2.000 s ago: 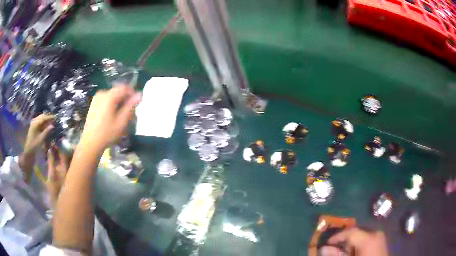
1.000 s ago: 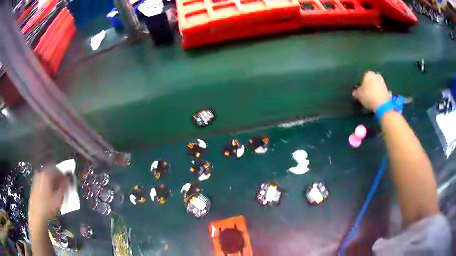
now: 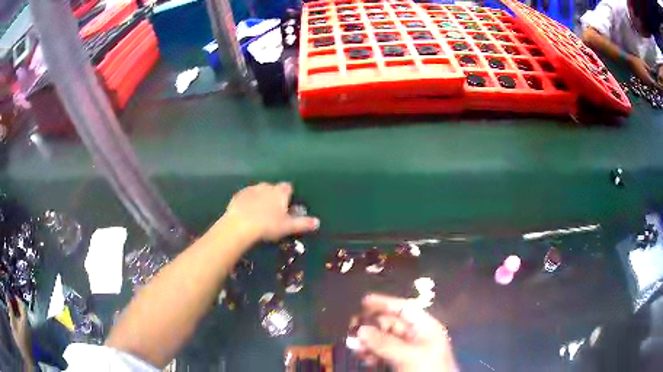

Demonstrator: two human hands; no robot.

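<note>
My left hand (image 3: pixel 265 212) reaches over the green belt. Its thumb and finger are apart around a shiny round watch body (image 3: pixel 298 208); whether they grip it is unclear. My right hand (image 3: pixel 403 336) is blurred at lower centre, fingers curled on a dark round piece with a bright spot (image 3: pixel 354 341), seemingly a watch body. Display modules (image 3: pixel 374 260) with white patches and orange tabs lie between and left of my hands. Another watch body (image 3: pixel 277 322) lies left of my right hand. The orange fixture (image 3: pixel 310 357) is cut off by the bottom edge.
Red parts trays (image 3: pixel 385 91) stand beyond the belt. A grey post (image 3: pixel 109 138) rises at left, near white paper (image 3: pixel 106 260) and clear discs (image 3: pixel 142 263). White scraps (image 3: pixel 424 290), pink discs (image 3: pixel 507 269) and a round piece (image 3: pixel 552 259) lie right. Another person's arm (image 3: pixel 607 45) shows upper right.
The view has shifted. My left hand has moved from the white paper to the watch body on the belt. My right hand has come back from the far right to lower centre.
</note>
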